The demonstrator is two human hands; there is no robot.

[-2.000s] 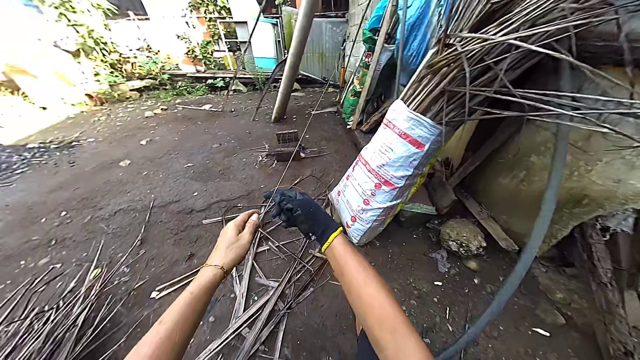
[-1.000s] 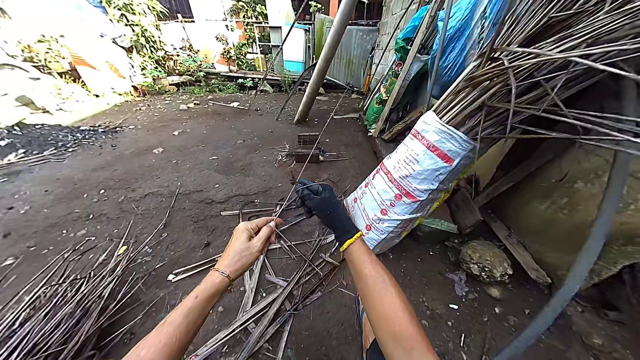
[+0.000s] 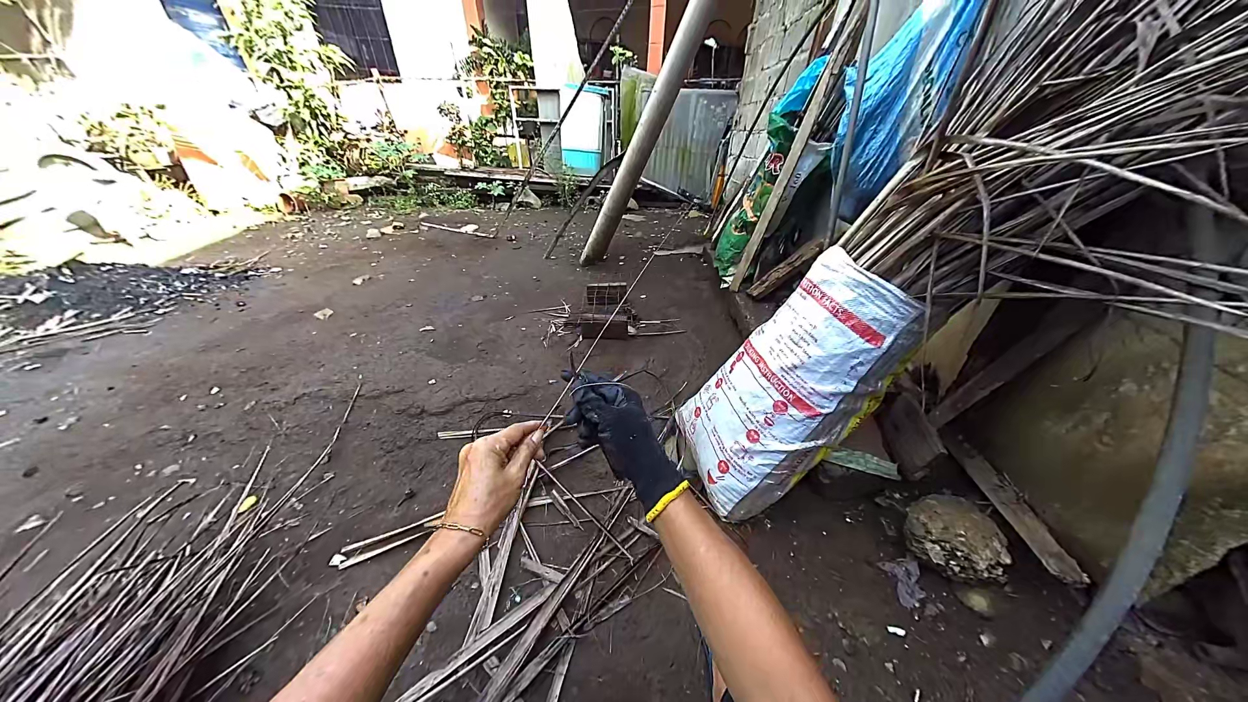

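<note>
My bare left hand [image 3: 492, 473] pinches a long thin stick, likely a palm leaf midrib [image 3: 624, 302], between thumb and fingertips. My right hand [image 3: 619, 424], in a black glove with a yellow cuff, is closed around the same stick just beyond the left; whether it also holds a tool is hidden by the fingers. The stick's thin end points up and away. Below the hands, dry leaf strips [image 3: 531, 624] lie scattered on the soil. A pile of thin sticks [image 3: 146, 595] lies at lower left. A white woven sack [image 3: 790, 390] leans at the right, with a bundle of dry stalks [image 3: 1053, 166] above it.
A small rusty metal grate or box [image 3: 604, 317] sits on the dirt ahead. A slanted pole [image 3: 648, 136] stands beyond it. At right are a rock [image 3: 957, 538], wooden boards [image 3: 1014, 507] and a curved grey hose [image 3: 1160, 487]. Dark charred debris [image 3: 117, 292] lies at far left.
My hands stay close together on the stick throughout. The gloved right hand's grip has turned slightly. The view has shifted a little.
</note>
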